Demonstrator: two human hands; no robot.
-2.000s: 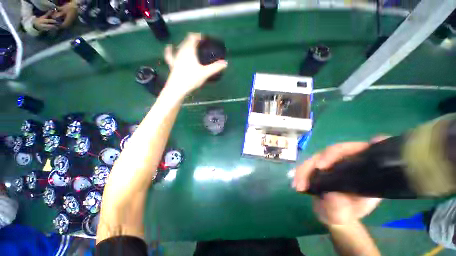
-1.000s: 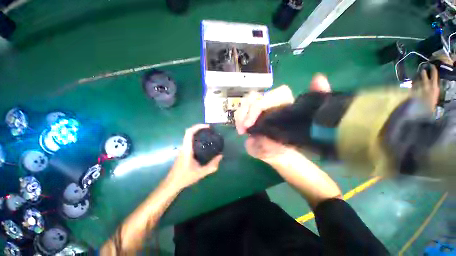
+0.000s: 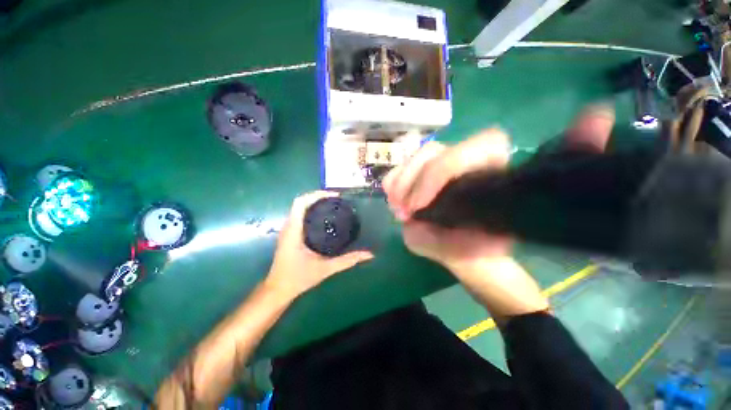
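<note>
My left hand [image 3: 308, 248] holds a black cylindrical housing [image 3: 331, 227] with its round dark end up, just below the screw feeder. My right hand [image 3: 461, 200] grips a thick black electric screwdriver [image 3: 561, 200], large and blurred. Its tip end is near the front ledge of the white and blue screw feeder [image 3: 389, 110]; my fingers hide the exact tip. I cannot see a screw. A single dark grey base part [image 3: 241, 119] lies on the green bench left of the feeder.
LED assemblies and grey round caps [image 3: 98, 309] lie at the left; one LED assembly [image 3: 64, 203] glows cyan. A slanted metal post [image 3: 517, 30] stands at the upper right. Another person's hand [image 3: 691, 120] and white cables show at the right edge.
My left hand has come from the far side of the bench with the housing to the feeder's front. My right hand has moved left with the screwdriver to the feeder's ledge.
</note>
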